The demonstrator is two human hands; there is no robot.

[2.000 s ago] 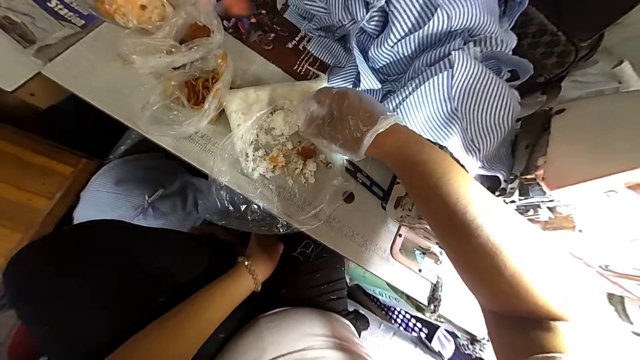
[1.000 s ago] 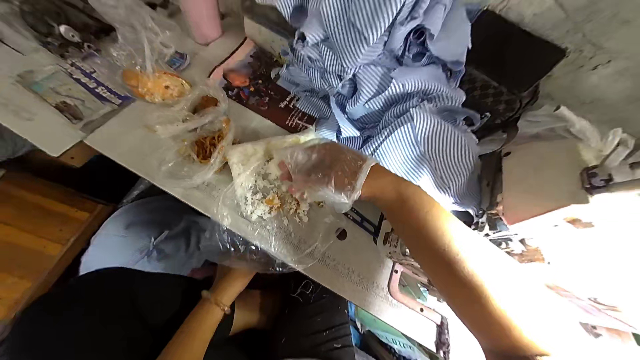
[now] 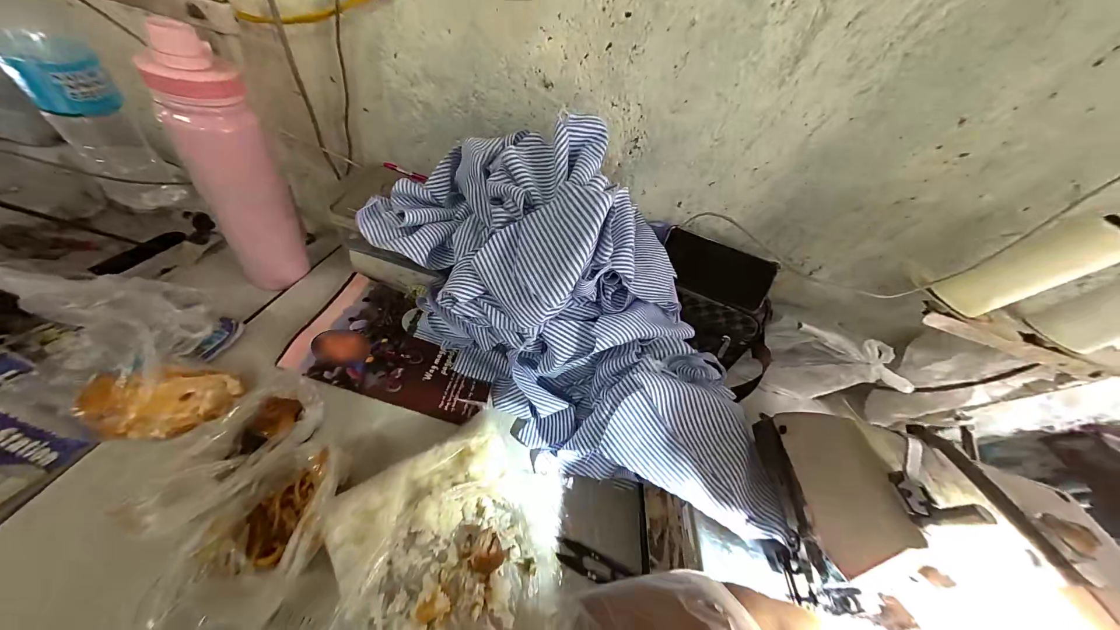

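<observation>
At the bottom edge, my right hand shows only in part, in a clear plastic glove; its fingers are cut off by the frame. Just left of it lies an opened plastic bag of white rice with brown bits of food on top. Further left, a clear bag holds noodles, and dark brown food sits in plastic above them. An orange-brown food item lies in another clear bag. My left hand is out of view.
Striped blue and white cloth is heaped by the wall. A pink bottle, a clear bottle, a printed magazine, a black checked bag and a sewing machine stand or lie around.
The view has tilted up strongly toward the wall. My left hand has left the frame; my right hand, earlier at the rice, now shows only at the bottom edge.
</observation>
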